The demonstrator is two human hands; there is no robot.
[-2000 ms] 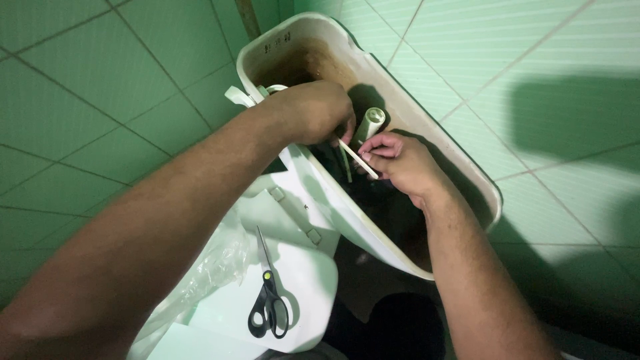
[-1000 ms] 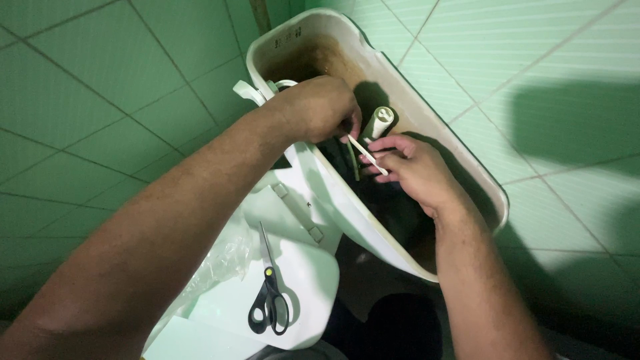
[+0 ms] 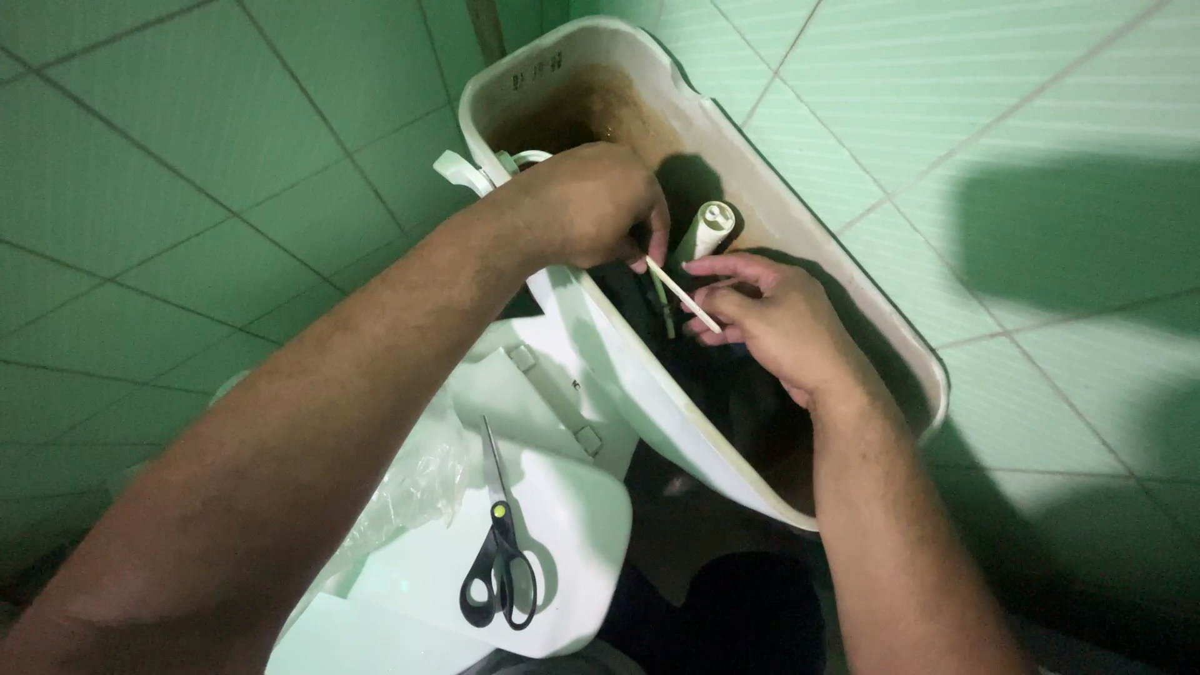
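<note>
Both hands are over the open toilet cistern (image 3: 647, 366), a white tank with brown stains inside. A thin pale plastic rod (image 3: 684, 295) slants between them. Its upper end is at the fingertips of my left hand (image 3: 609, 211), whose grip is partly hidden by the hand itself. The fingers of my right hand (image 3: 764, 314) are around its lower end. Behind the rod stands a white overflow tube or valve column (image 3: 708, 230). A greenish strip (image 3: 664, 305) hangs below my left fingertips. The flush lever (image 3: 459, 173) juts from the cistern's left corner.
Scissors with black handles (image 3: 502, 562) lie on the closed white toilet lid (image 3: 581, 525), beside crumpled clear plastic (image 3: 422, 478). Hinge fittings (image 3: 558, 403) show near the cistern. Green tiled walls (image 3: 1050, 234) close in behind and at both sides.
The fingers of my right hand have shifted a little along the lower end of the rod. My left hand stays in nearly the same place.
</note>
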